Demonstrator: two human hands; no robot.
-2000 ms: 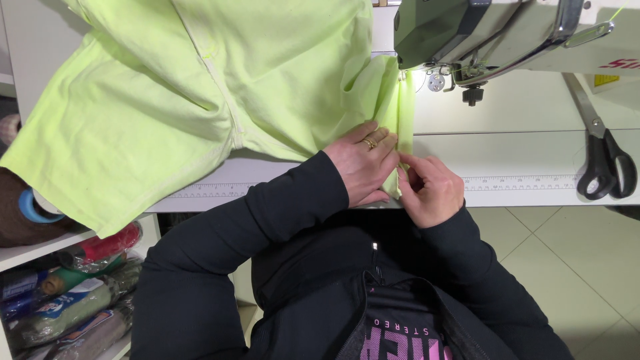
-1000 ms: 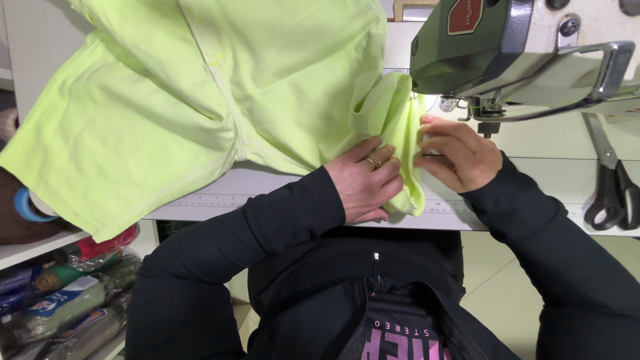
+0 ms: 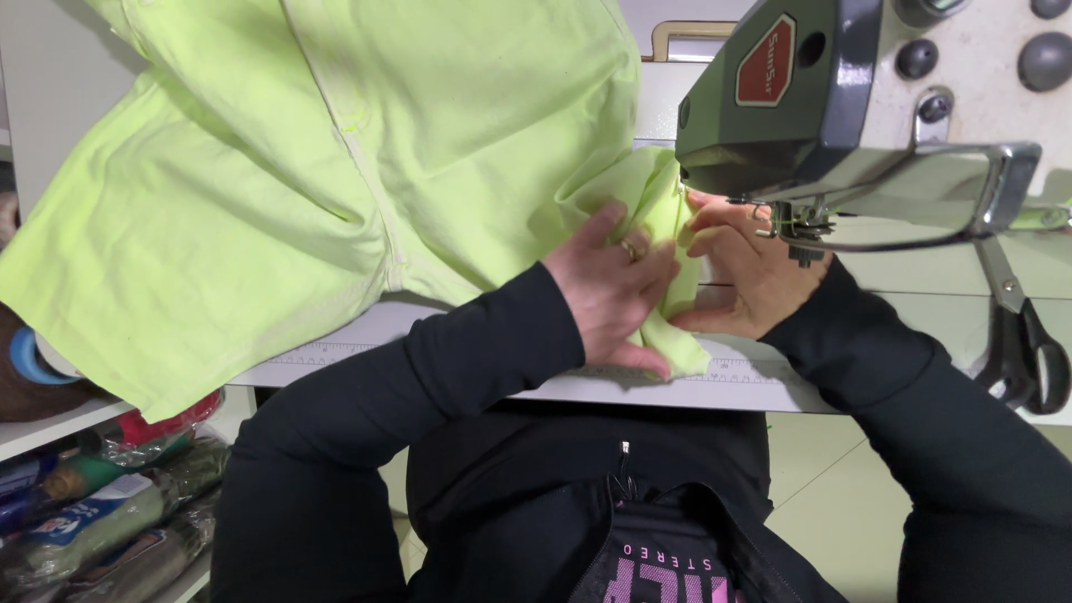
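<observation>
Lime-green cloth shorts (image 3: pixel 469 159) lie spread over the left and middle of the sewing table, with one leg's edge gathered beside the sewing machine (image 3: pixel 770 100). My left hand (image 3: pixel 620 293) rests on the bunched leg, fingers spread and pressing it down; a ring is on one finger. Just right of it, my right hand (image 3: pixel 745 260) has bent fingertips at the folded edge near the machine's needle area; whether it pinches the cloth cannot be told. The presser foot (image 3: pixel 804 230) is above and partly in front of my right hand.
Black-handled scissors (image 3: pixel 1017 352) lie at the right of the table. A printed ruler (image 3: pixel 737 368) runs along the front edge. Below on the left, a shelf holds several plastic-wrapped thread cones (image 3: pixel 109 519). A cone with a blue ring (image 3: pixel 38 360) stands by the shorts' left leg.
My right hand has moved up from the lower corner of the folded edge to beside the needle area. My left hand now lies flatter, with fingers spread on the cloth. The view has shifted at the machine.
</observation>
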